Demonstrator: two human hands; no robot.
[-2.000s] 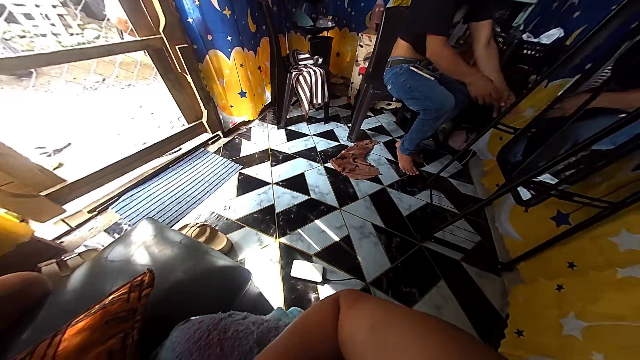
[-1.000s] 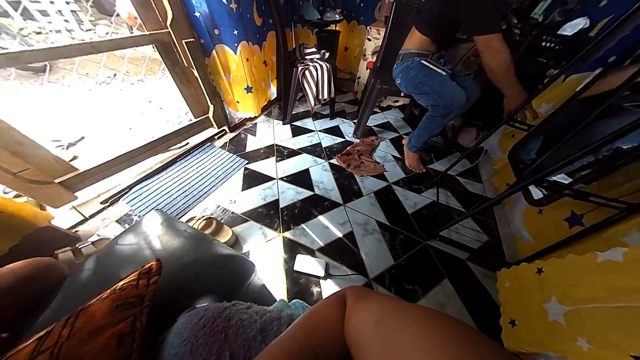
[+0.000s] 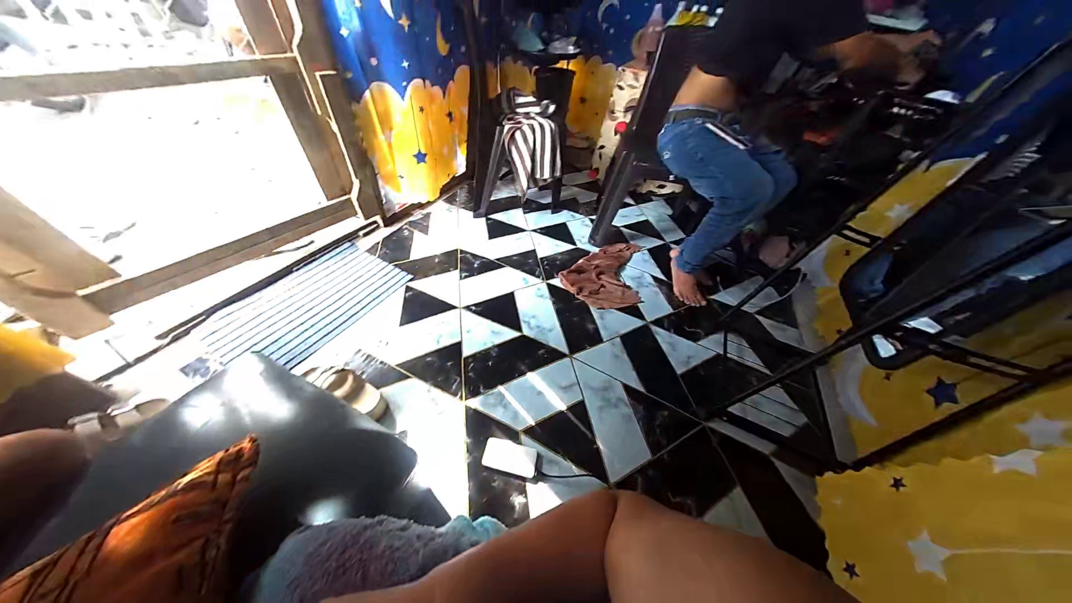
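Neither my left hand nor my right hand shows in the head view. A bare bent limb [image 3: 603, 544], seemingly my own leg, crosses the bottom. Beside it lies a fuzzy grey-blue textile [image 3: 360, 553]. To the left are a glossy dark seat or cushion [image 3: 293, 427] and an orange fabric with dark stripes [image 3: 159, 536]. Part of another bare limb [image 3: 33, 469] enters at the left edge. A small white device [image 3: 509, 457] with a dark cable rests on the floor.
A barefoot person in jeans [image 3: 720, 176] leans at the upper right. A brown cloth [image 3: 601, 276] lies on the tiles. Striped fabric hangs over a stool [image 3: 532, 151]. Also around are a striped mat [image 3: 310, 301], footwear [image 3: 356, 392], a black metal frame [image 3: 787, 368] and an open doorway [image 3: 184, 159].
The other person's hands were together low in front; an arm then reached down to the right, and now an arm extends higher towards the cluttered upper right.
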